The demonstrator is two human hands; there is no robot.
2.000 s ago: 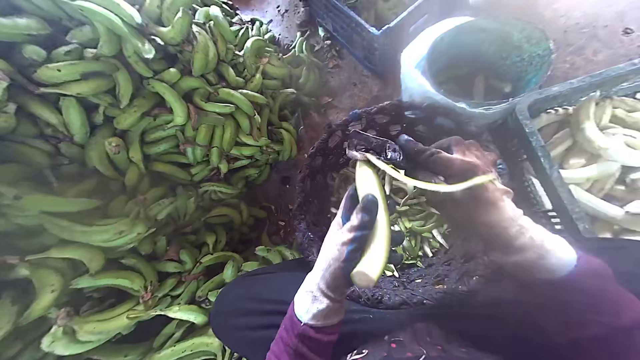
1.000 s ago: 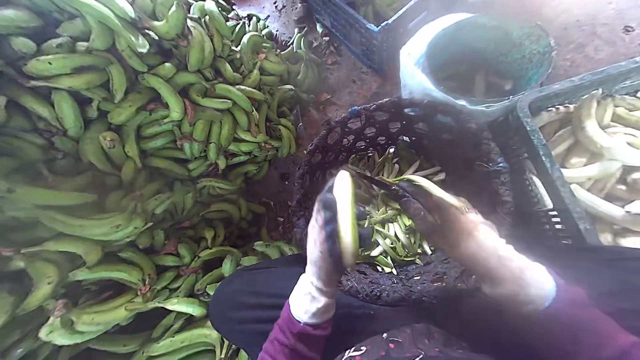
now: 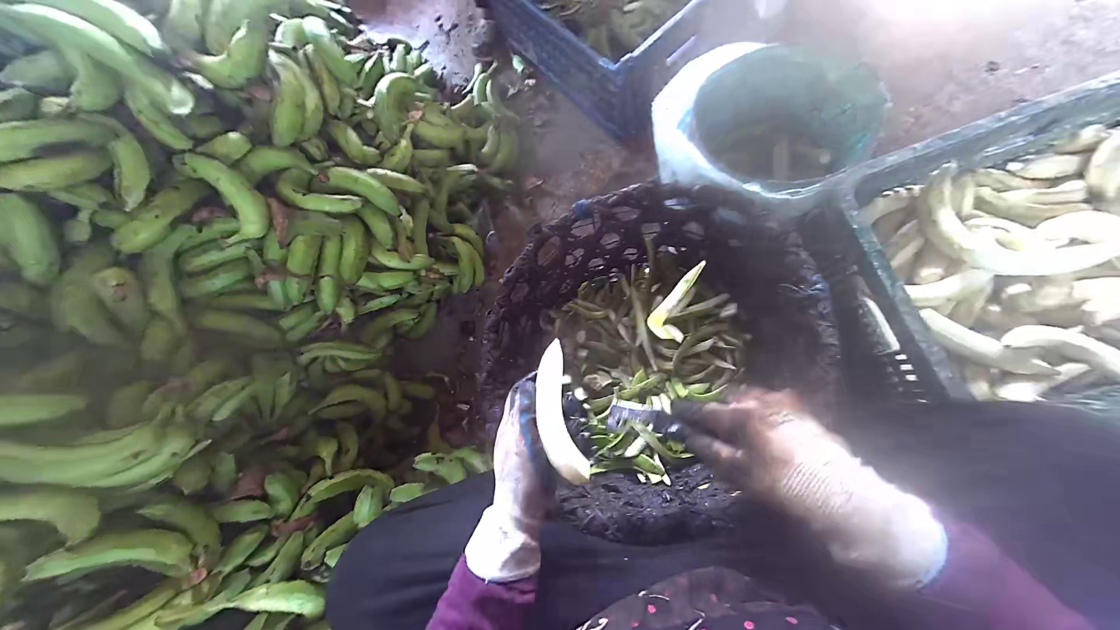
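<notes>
My left hand [image 3: 522,455], in a stained white glove, holds a pale peeled green banana or plantain [image 3: 558,416] upright over the near left part of a dark woven basket [image 3: 547,249]. My right hand [image 3: 744,437], gloved too and blurred, grips a small peeling blade [image 3: 637,413] to the right of the fruit, apart from it. Beneath both hands the basket holds many green peel strips [image 3: 647,385]. One bright yellow-green peel piece [image 3: 672,302] shows above the others.
A large heap of green bananas or plantains [image 3: 236,201] covers the left side. A whitish bucket [image 3: 678,114] stands behind the basket. At the right is a crate [image 3: 892,297] of peeled fruit [image 3: 989,249]; a blue crate [image 3: 604,96] stands at the back.
The long peel strip at my right hand two seconds ago is no longer there. My right hand has moved down and toward me with the blade. The fruit in my left hand now looks white and peeled.
</notes>
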